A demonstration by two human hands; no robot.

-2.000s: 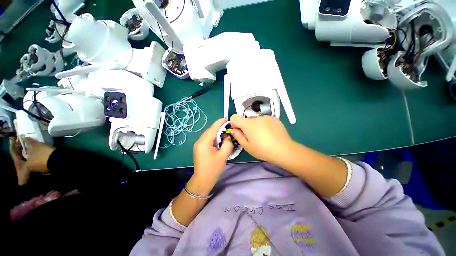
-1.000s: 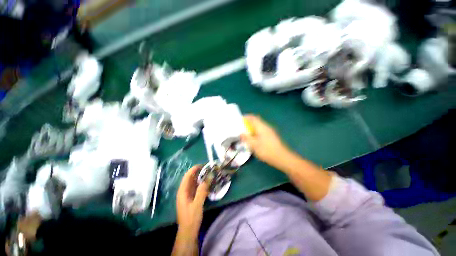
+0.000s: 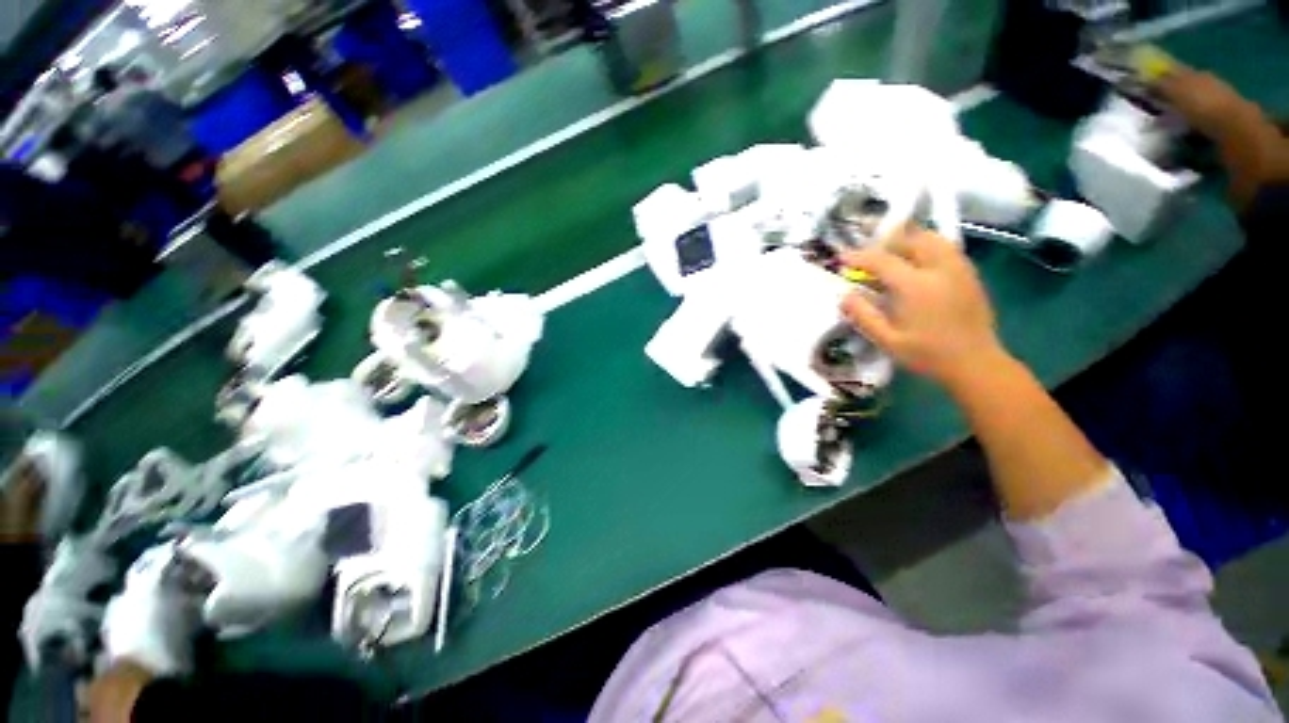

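A white camera body housing [image 3: 795, 314] lies on the green bench right of centre. Its round lower shell [image 3: 813, 441], full of wires and a board, hangs by leads near the bench's front edge. My right hand [image 3: 926, 308] is over the housing's right side, with a small yellow tool [image 3: 857, 274] between its fingers; blur hides the tool's shape and whether the fingers touch the housing. My left hand is out of the picture.
White camera units stand behind [image 3: 905, 127] and at the left [image 3: 304, 487]. A loose pale cord tangle [image 3: 502, 530] lies between. Other people's hands show at upper right [image 3: 1223, 124] and lower left [image 3: 113, 692]. Blue bins [image 3: 455, 43] stand beyond the bench.
The view has swung to the right. The housing and its hanging shell have moved right, away from the cord, beside the right-hand units. My left hand has let go of the shell and left the picture.
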